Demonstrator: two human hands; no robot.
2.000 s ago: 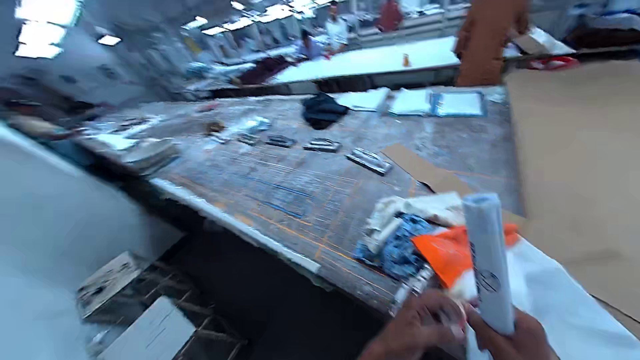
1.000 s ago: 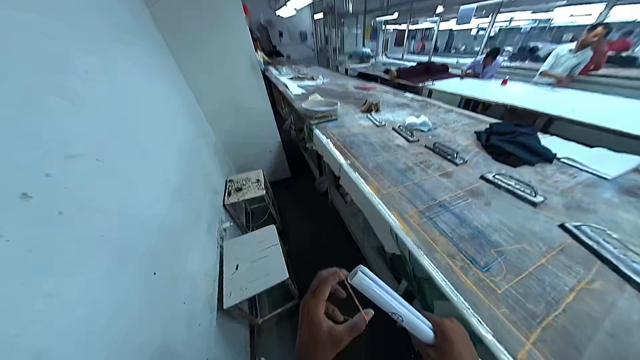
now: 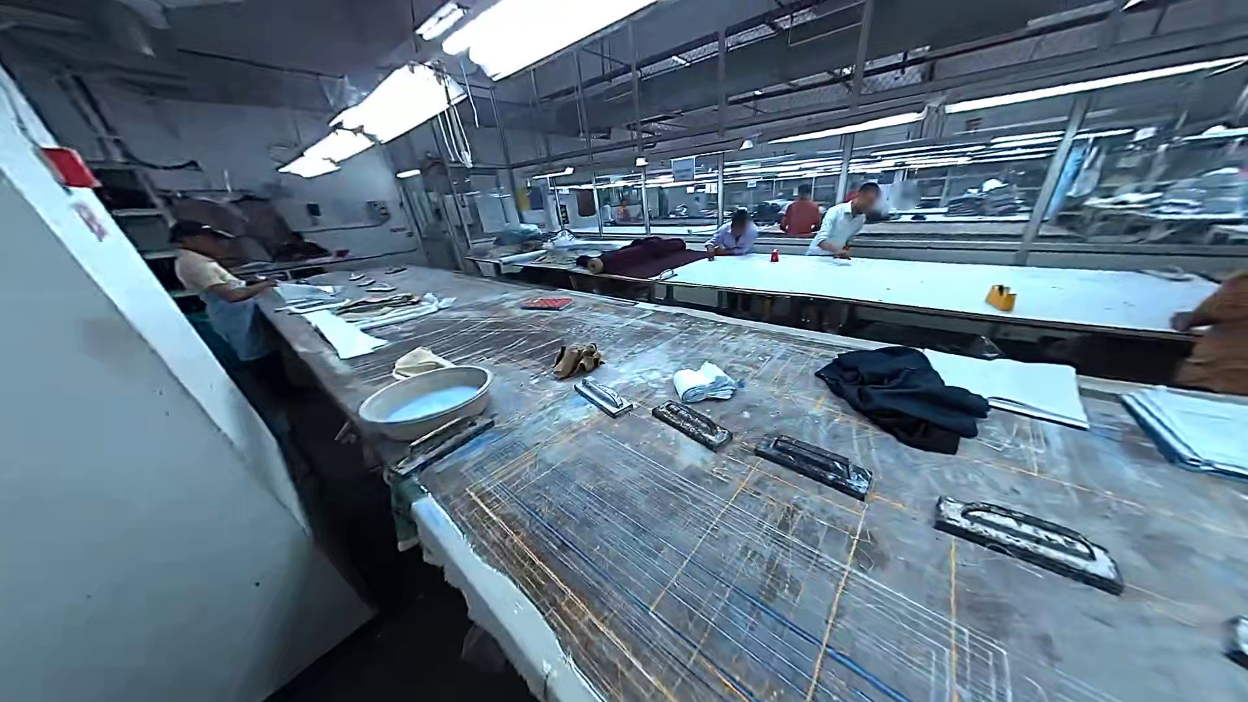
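Observation:
Neither my left hand nor my right hand shows in the head view now, and the white roll is out of sight too. A long work table marked with chalk-like lines fills the foreground. Along it lie several handled metal blocks, among them a large one, a darker one, another dark one and a small one. Behind them are a crumpled dark cloth and a folded white cloth. A basin with pale bluish contents stands at the table's left edge.
A pale wall rises close on the left, with a dark gap between it and the table. One person stands at the table's far left end. More people are around a white-covered table beyond. Stacked white sheets lie at right.
My hands and the white roll, in sight one second ago, have left the view. The view has swung up toward the room, and the stools no longer show.

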